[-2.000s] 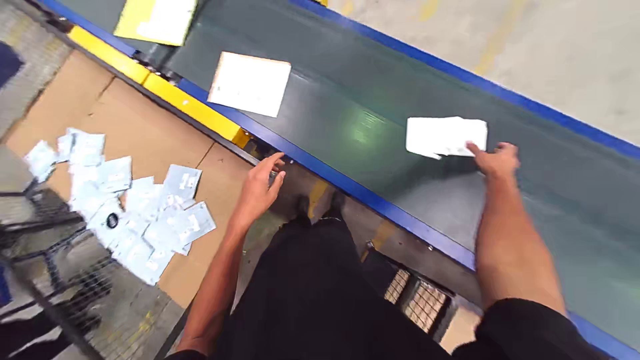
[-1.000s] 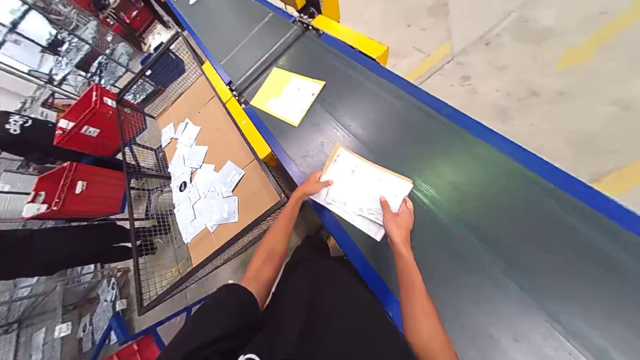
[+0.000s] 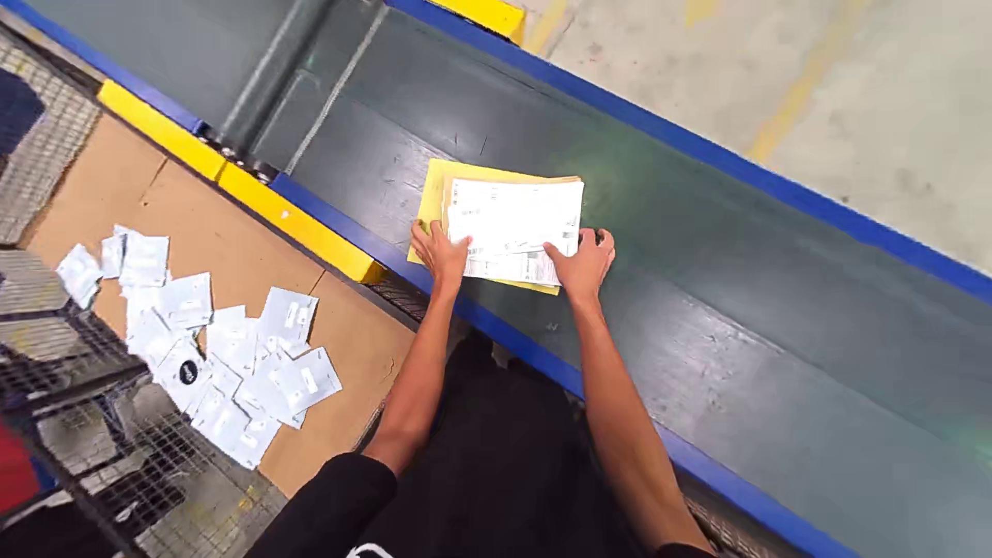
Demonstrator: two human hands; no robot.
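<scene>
A stack of white and tan envelopes (image 3: 515, 217) lies over a yellow envelope (image 3: 434, 186), whose edges show at the left, top and bottom. My left hand (image 3: 443, 252) grips the stack's left side, thumb on top. At the right side, my right hand (image 3: 583, 260) grips it with the thumb on the top envelope and the fingers curled at the edge. Both hands are above the dark green conveyor belt (image 3: 697, 310). Labels with writing and printed codes show on the white envelopes. Whether the yellow envelope rests on the belt I cannot tell.
Blue rails (image 3: 775, 182) edge the conveyor, with a yellow guard (image 3: 287, 225) on the near left side. A roller (image 3: 271, 77) crosses the belt. Beyond the guard, several white packets (image 3: 232, 364) lie on cardboard (image 3: 349, 341) beside a wire mesh cage (image 3: 70, 395).
The yellow envelope, apart on the belt one second ago, is now under the stack. Two seconds ago my left hand was empty and my right hand was at a white envelope. The view has turned.
</scene>
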